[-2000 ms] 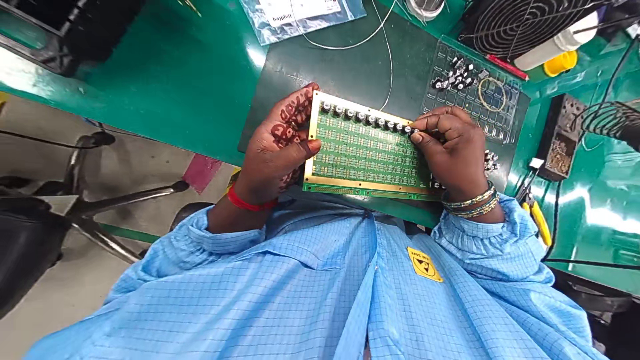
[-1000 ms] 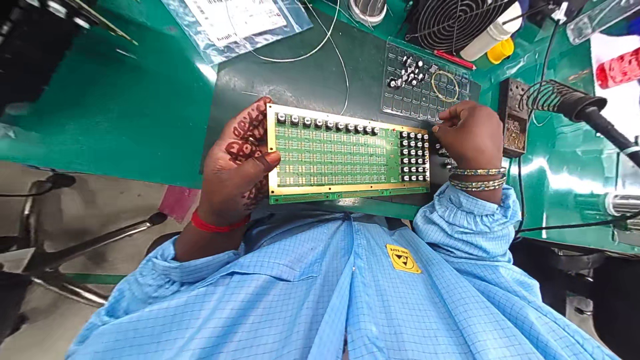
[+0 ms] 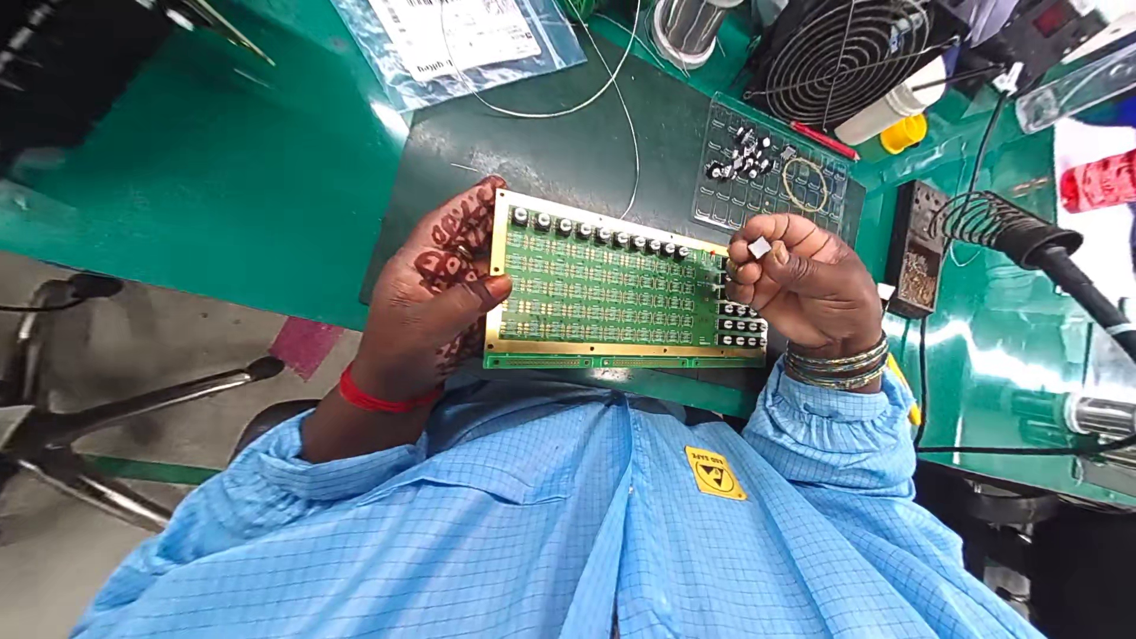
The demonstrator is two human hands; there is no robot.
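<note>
My left hand (image 3: 444, 284) grips the left end of a green circuit board (image 3: 595, 288) with gold-coloured edges, the thumb on its face. Round black-and-white components (image 3: 603, 235) line its top row, and several more sit in rows at its right end. Over that right end, my right hand (image 3: 803, 284) pinches a small square component (image 3: 759, 248) between thumb and fingertips, its pale flat side showing. These fingers hide part of the board's right end. Beyond the board, a clear plastic tray (image 3: 772, 191) holds a heap of loose black-and-white components (image 3: 741, 153) and a yellowish ring.
A dark mat (image 3: 532, 133) lies under the board. Behind are a plastic bag with a printed label (image 3: 461, 40), a thin wire, a clear jar (image 3: 688, 31), a black fan (image 3: 843, 58) and a red pen (image 3: 824, 140). To the right stand a soldering iron holder (image 3: 919, 248) and its coil (image 3: 976, 217).
My right hand was at the board's top row, then beside its right end; now it is over that end with a small component showing in its fingers. My left hand keeps hold of the board.
</note>
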